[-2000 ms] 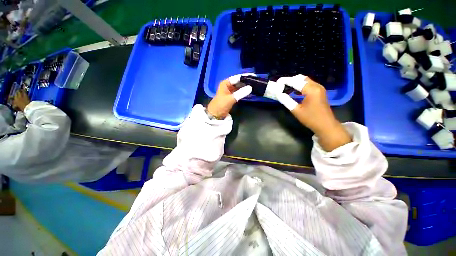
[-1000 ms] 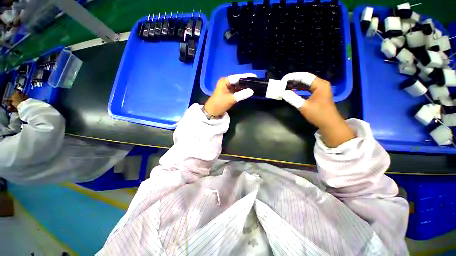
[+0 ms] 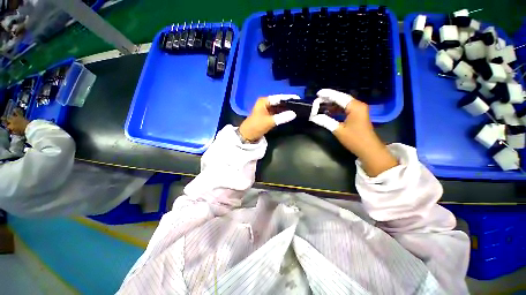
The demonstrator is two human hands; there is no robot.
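My left hand (image 3: 264,118) holds a black housing (image 3: 298,107) by its left end, in front of the middle tray's near edge. My right hand (image 3: 346,118) grips the right end, with a dark part between its fingertips. White finger cots cover the fingertips of both hands. Whether a white core is inside the housing cannot be told; the fingers hide that end. The middle tray (image 3: 245,95) holds close rows of black housings (image 3: 331,49). The right tray (image 3: 424,121) holds loose white-and-black cores (image 3: 476,50).
The left tray (image 3: 164,106) has assembled units (image 3: 187,39) with upright pins at its far end. A clear plastic box (image 3: 76,85) lies farther left on the black bench (image 3: 106,109). Another person's sleeve (image 3: 43,152) and hand are at the left edge. Green surface lies beyond the trays.
The white piece seen between my hands earlier no longer shows. My hands are closer together, and my right hand has moved left and slightly down. The trays' contents look unchanged.
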